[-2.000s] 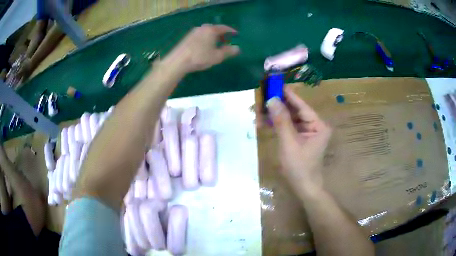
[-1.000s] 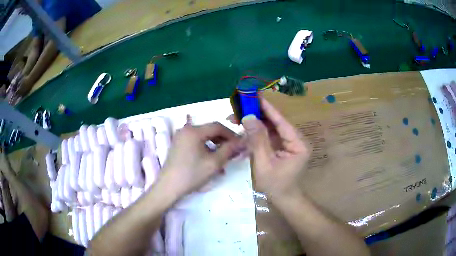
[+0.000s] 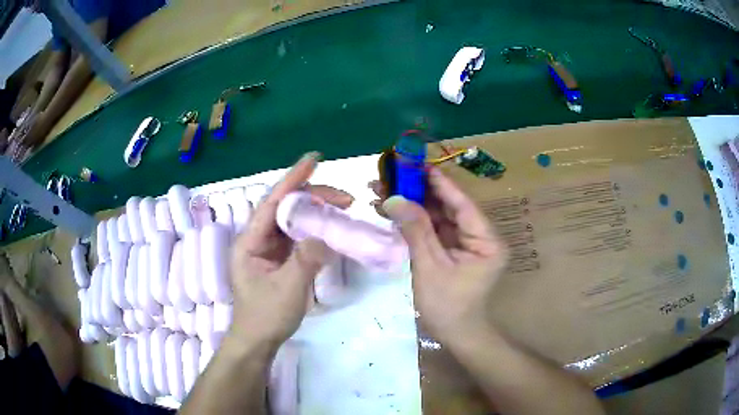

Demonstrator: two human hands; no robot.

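My left hand (image 3: 279, 259) holds a pale pink housing shell (image 3: 344, 233) between thumb and fingers, tilted down to the right. Its inside cannot be made out clearly. My right hand (image 3: 454, 259) holds a bright blue battery (image 3: 410, 174) upright by its lower part, just right of the shell. Red and yellow lead wires (image 3: 444, 156) run from the battery to a green circuit board (image 3: 482, 163), which hangs to the right over the cardboard's edge. The shell's right end is close to my right thumb; whether they touch is unclear.
Stacked pink housings (image 3: 162, 267) fill the left side beside the white sheet (image 3: 356, 348). The green belt (image 3: 348, 73) carries a white shell (image 3: 463, 74), a filled housing (image 3: 143, 142) and several battery assemblies (image 3: 563, 81). Another person's arms (image 3: 65, 89) show at upper left.
My left hand, earlier over the belt, has come back beside my right hand and now holds a shell up. The battery and board stay in my right hand. Belt items have moved left.
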